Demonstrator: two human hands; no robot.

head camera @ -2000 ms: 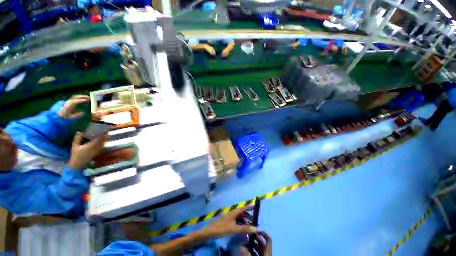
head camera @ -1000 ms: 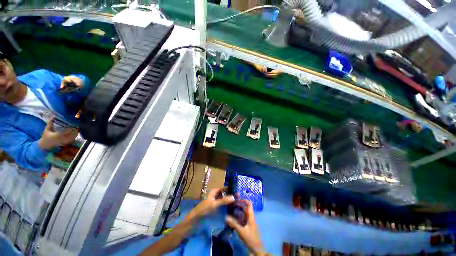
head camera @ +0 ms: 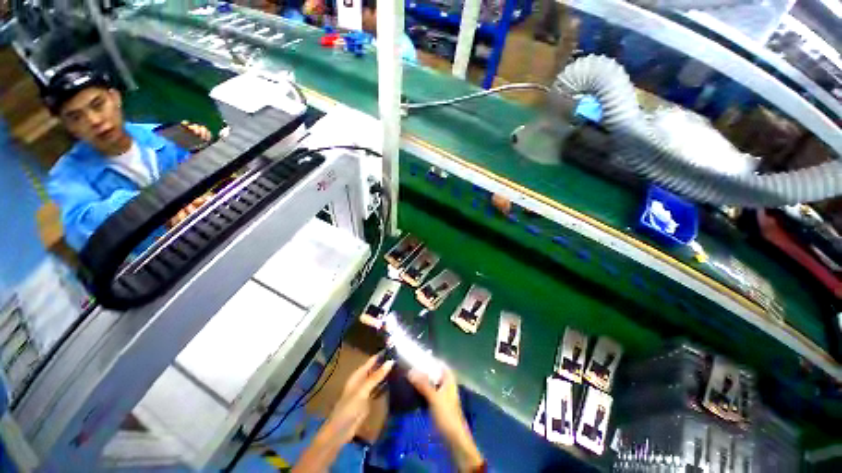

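Note:
My left hand [head camera: 362, 388] and my right hand [head camera: 443, 397] hold a flat phone display module [head camera: 412, 351] between them, low in the middle over the bench's front edge. Its surface glares bright white, so its details are hidden. My left hand is at its left side, my right hand at its lower right end. Several similar modules lie with silvery-white backs and dark flex up on the green bench [head camera: 480, 369], one of them [head camera: 507, 338] standing apart from the others. More modules lie on a clear blister tray stack [head camera: 665, 406] at the right.
A white gantry machine [head camera: 249, 305] with a black cable chain [head camera: 208, 208] stands at the left. A person in blue [head camera: 120, 175] is behind it. A shelf edge [head camera: 563, 214] crosses above the bench, with a blue bin [head camera: 669, 217] and a grey ribbed hose [head camera: 646, 152]. A white post [head camera: 390, 120] stands near the middle.
The view has swung toward the bench. My hands have moved from over the floor and blue stool to the bench edge, and the held module now shows a bright glare.

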